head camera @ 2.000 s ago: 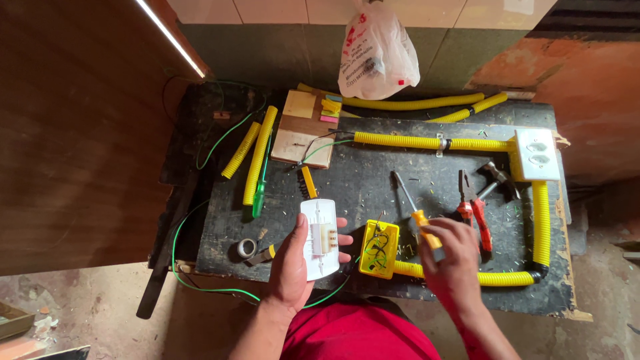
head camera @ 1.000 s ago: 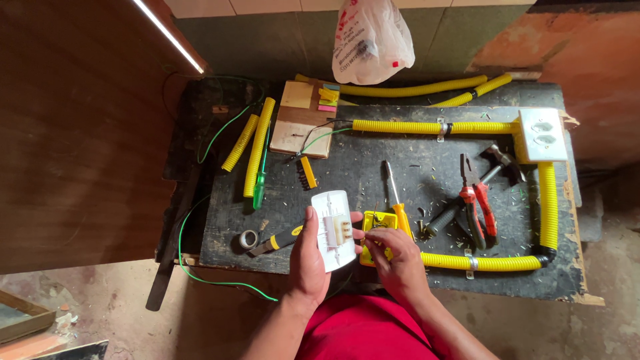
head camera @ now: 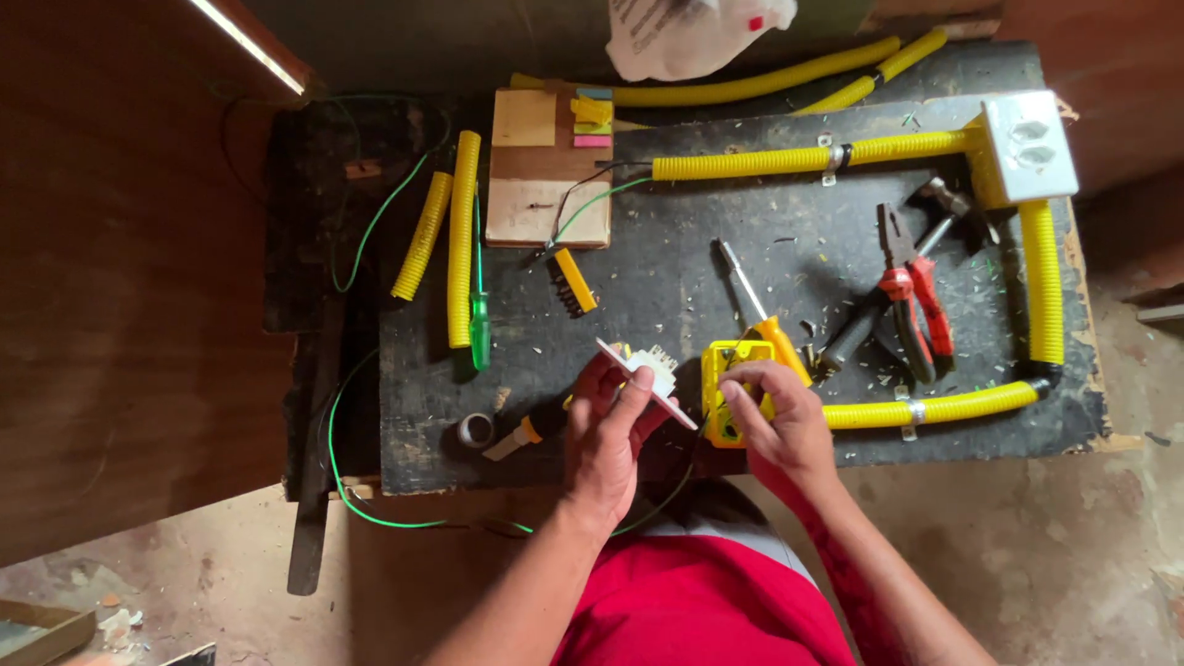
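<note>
My left hand [head camera: 606, 430] grips a white faceplate with switch or socket modules [head camera: 653, 375], tilted almost edge-on, its modules facing right. At the yellow electrical box [head camera: 710, 388] is my right hand [head camera: 786, 416], thumb and fingers drawn together over the box; whether a wire lies between the fingertips cannot be made out. Wires show inside the box. Just beyond it a screwdriver with a yellow handle [head camera: 782, 350] lies on the black board. Corrugated yellow conduit [head camera: 934, 409] runs from the box to the right. A utility knife [head camera: 513, 438] lies left of my left hand.
Combination pliers [head camera: 911, 296] and a hammer [head camera: 948, 208] lie on the right. A white double socket [head camera: 1029, 148] tops the far corner. Left are loose conduit pieces [head camera: 462, 240], a green screwdriver [head camera: 479, 328] and a tape roll [head camera: 475, 430]. A yellow terminal strip [head camera: 575, 280] lies below a wooden block [head camera: 546, 203].
The faceplate has turned from facing the camera to nearly edge-on. My right hand, earlier at the yellow-handled screwdriver and then beside the faceplate, is now over the box.
</note>
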